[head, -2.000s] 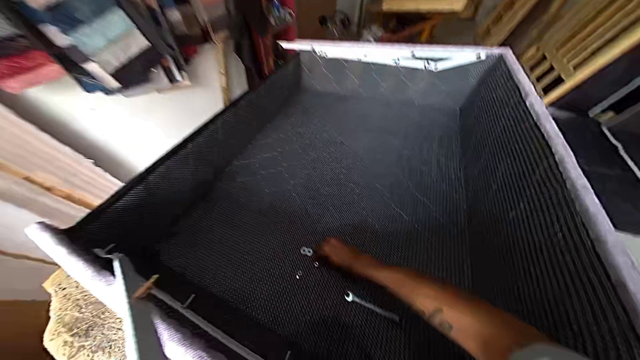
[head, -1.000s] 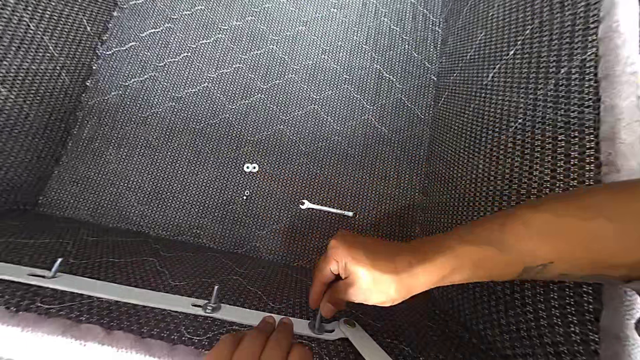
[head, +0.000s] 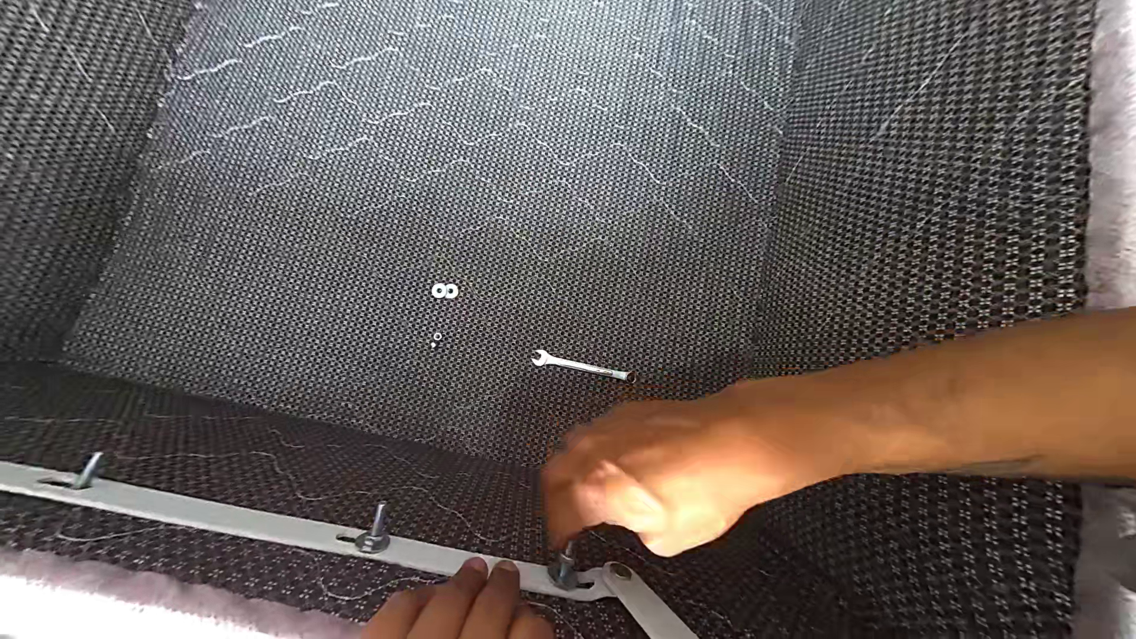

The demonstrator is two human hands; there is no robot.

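Observation:
My right hand [head: 652, 484] has its fingertips at the top of a bolt [head: 564, 568] that stands through the right slot of a light grey metal bar [head: 257, 525]. My left hand [head: 466, 608] presses its fingertips on the bar's near edge, just left of that bolt. A second bolt [head: 377, 524], with a washer and nut round its base, stands near the bar's middle. A third bolt [head: 90, 470] rises from the left slot. A combination wrench [head: 581, 366] lies beyond my right hand on dark woven fabric. Two washers [head: 445, 290] and smaller hardware [head: 436, 339] lie left of it.
Dark fabric walls [head: 932, 177] rise on both sides of the box-like frame. A hinged metal arm [head: 648, 603] joins the bar's right end. Pale plush fabric [head: 160, 595] runs along the near edge and the right edge. Loose threads cross the lining.
The view has swung down from the whole frame to its near side. My right hand, earlier reaching inside near the washers, is now at the right bolt. My left hand has come into view on the bar.

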